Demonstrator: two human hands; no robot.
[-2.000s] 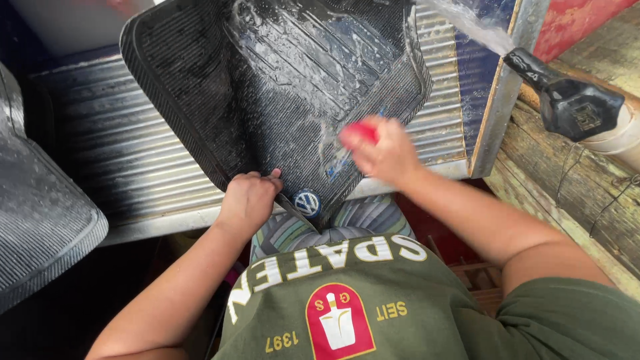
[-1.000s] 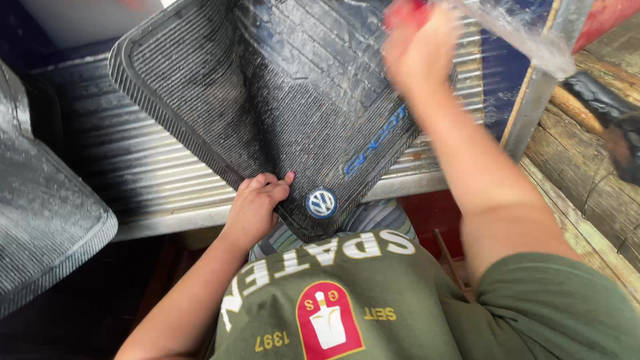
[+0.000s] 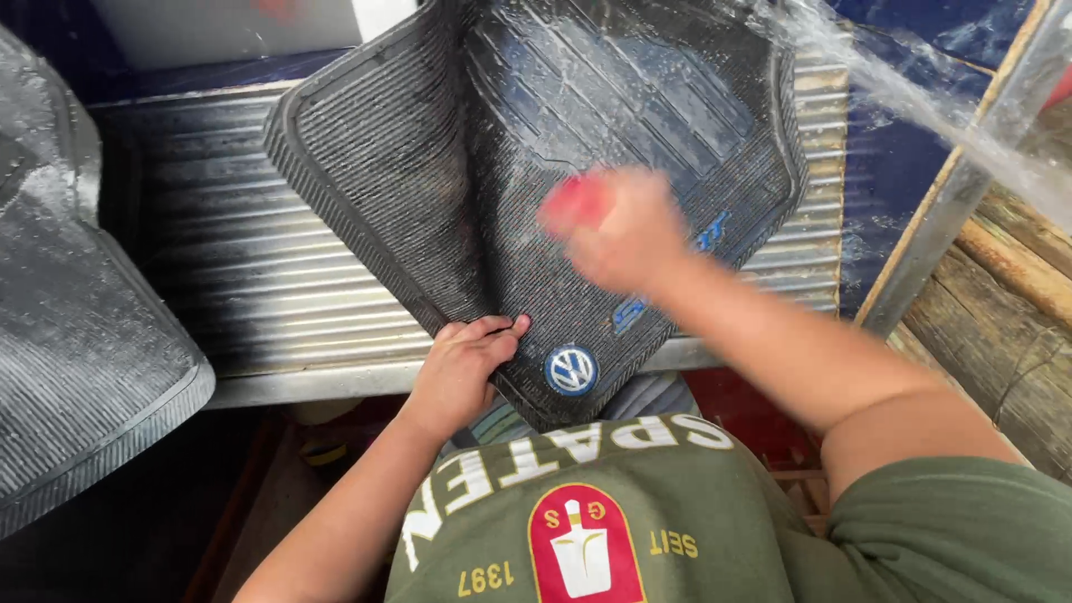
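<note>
A wet black rubber car floor mat [image 3: 553, 276] with a Volkswagen emblem [image 3: 571, 369] near its lower corner lies across a ridged metal washboard surface. My left hand [image 3: 473, 360] grips the mat's near edge, fingers on top, just left of the emblem. Above the mat's middle, my right hand [image 3: 624, 230], blurred, is closed around a red object [image 3: 573, 205], whose exact kind I cannot tell. Blue lettering [image 3: 630, 316] on the mat is partly hidden behind my right hand and forearm.
Another wet black rubber mat [image 3: 75, 335] is at the left. A stream of water [image 3: 930, 109] crosses the upper right. The ridged metal surface [image 3: 276, 276] has a metal front rim. Beyond a metal-edged frame [image 3: 950, 184] at the right are wooden logs [image 3: 997, 327].
My right hand, with the red object, has come back down from the upper right to the mat's middle. My left hand stays at the near edge. The black nozzle seen two seconds ago is out of view.
</note>
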